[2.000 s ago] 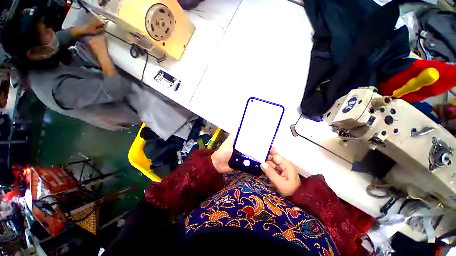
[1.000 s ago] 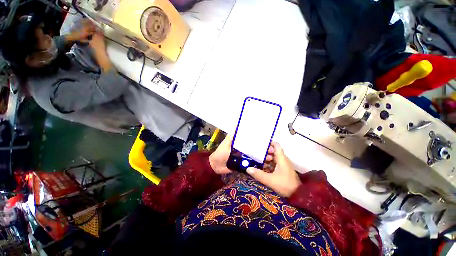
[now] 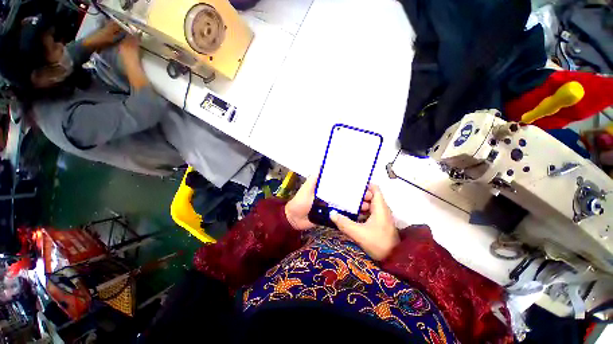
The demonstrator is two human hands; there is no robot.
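Observation:
A smartphone (image 3: 348, 171) with a bright white screen and dark lower edge is held upright in front of my lap, at the table's front edge. My left hand (image 3: 300, 207) grips its lower left side. My right hand (image 3: 374, 225) holds its lower right side, with the thumb over the dark bottom part of the screen. The fingers behind the phone are mostly hidden.
A cream sewing machine (image 3: 531, 171) stands at right, with dark cloth (image 3: 447, 74) behind it. Red cloth (image 3: 583, 101) lies at the back right. A person in grey (image 3: 101, 121) sits at left by a yellowish machine (image 3: 232, 44). A yellow basket (image 3: 185, 211) stands below the table edge.
My right thumb has moved left onto the bottom of the phone compared with two seconds ago. The phone has shifted slightly. The neighbour's hands have moved a little.

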